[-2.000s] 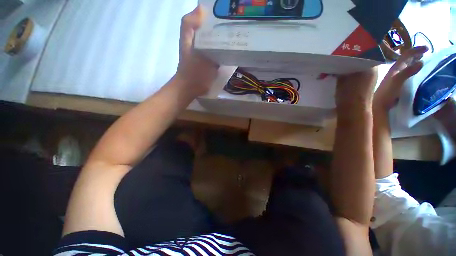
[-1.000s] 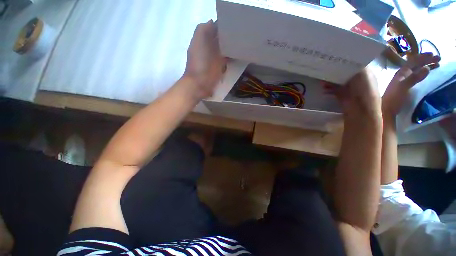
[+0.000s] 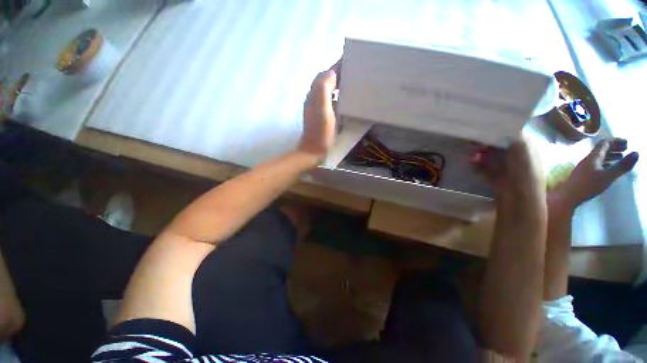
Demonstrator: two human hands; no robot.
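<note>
The white box lid [image 3: 443,88] is held tilted above the white box base [image 3: 418,193], its side panel with blurred print facing me. The base lies on the bench near its front edge. A cable bundle [image 3: 397,162] of black, red and yellow wires lies in the base. My left hand [image 3: 323,117] holds the left end of the lid. My right hand [image 3: 514,163] is at the lid's right lower corner, its fingers partly hidden and blurred, with a small red spot beside them. The lid covers the rear part of the base.
A neighbour's hand [image 3: 596,174] rests over the bench close to my right arm. A brown ring-shaped roll [image 3: 573,106] stands behind it. Another tape roll [image 3: 80,53] is on the bench at left. A grey-white object [image 3: 623,39] lies at far right. The bench has a light wood edge [image 3: 170,156].
The lid has tipped so its picture face no longer shows, and its side faces me. The neighbour's blue mirror has left view. The whole view has shifted, with the bench things lower and further right.
</note>
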